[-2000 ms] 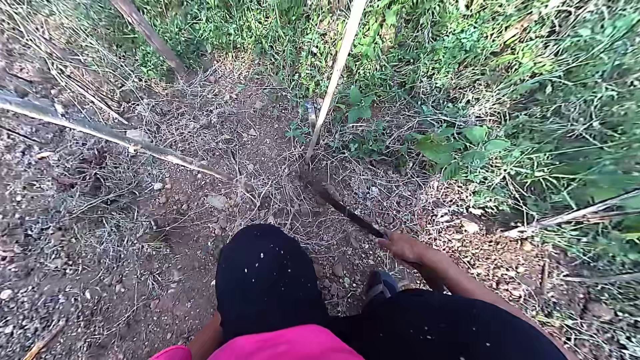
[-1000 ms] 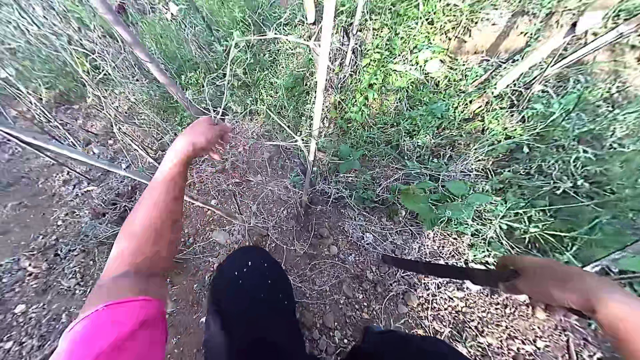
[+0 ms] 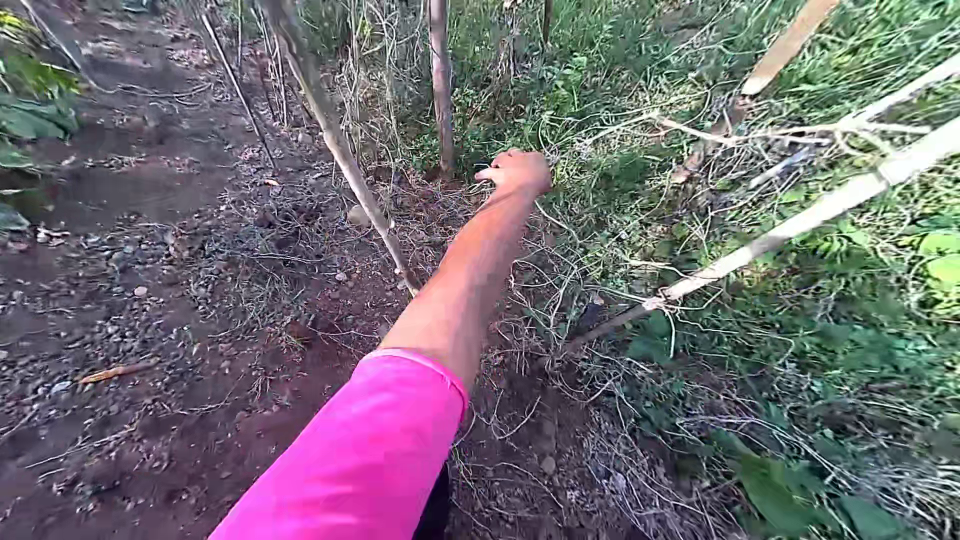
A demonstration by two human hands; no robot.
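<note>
My left hand (image 3: 517, 172), at the end of a pink sleeve (image 3: 360, 442), reaches forward over dry vines and weeds. Its fingers are partly curled, and whether they grip a stem cannot be told. Just left of it a wooden stake (image 3: 442, 90) stands upright. Another slanting stake (image 3: 337, 142) runs down behind my forearm. To the right, a pale pole (image 3: 787, 225) leans out of the soil with dry vines (image 3: 667, 300) wound around it. My right hand is out of the frame, and so is the long dark blade.
Stony brown soil (image 3: 150, 300) lies at the left, with a short broken stick (image 3: 120, 371) on it. Green grass and weeds (image 3: 750, 330) cover the right. A flat piece of wood (image 3: 787, 49) slants in at the upper right, and thin stems (image 3: 236, 90) rise at the upper left.
The view has swung left. My left hand, low beside my leg at first, then by a stake, now stretches far forward. My right hand, with the long dark blade, has left the view.
</note>
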